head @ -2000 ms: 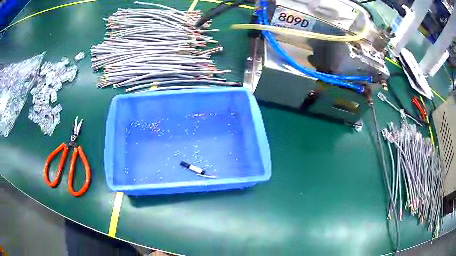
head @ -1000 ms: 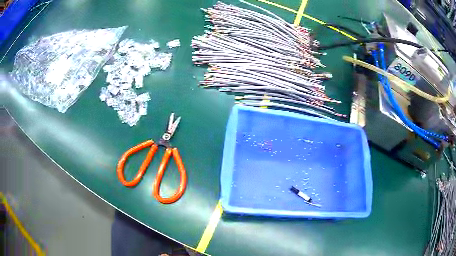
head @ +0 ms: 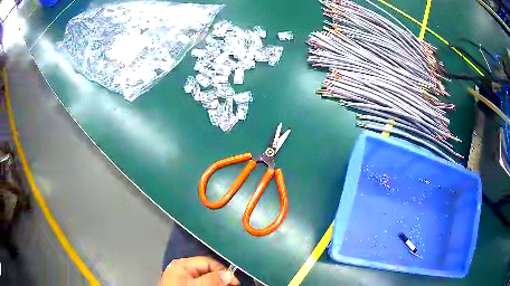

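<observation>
My left hand (head: 198,272) is at the bottom edge, partly cut off, beside the bench rim, with its fingertips closed on a tiny clear piece (head: 232,268), which looks like a clear plug. My right hand is not in view. Orange-handled scissors (head: 269,162) lie on the green mat above my left hand, blades slightly apart. A heap of clear plugs (head: 223,64) lies beyond them. The blue tray (head: 338,223) is at the right, with tiny clippings and a black-and-white piece (head: 409,243) inside.
A clear bag of plugs (head: 131,44) lies at the far left. A pile of grey cables (head: 380,72) lies behind the tray. Part of the machine (head: 491,137) with tubes shows at the right edge. The bench edge curves along the left, with the floor beyond.
The view has swung left, so the bench things sit further right and the beige box has left the picture. My left hand has come into view at the bottom.
</observation>
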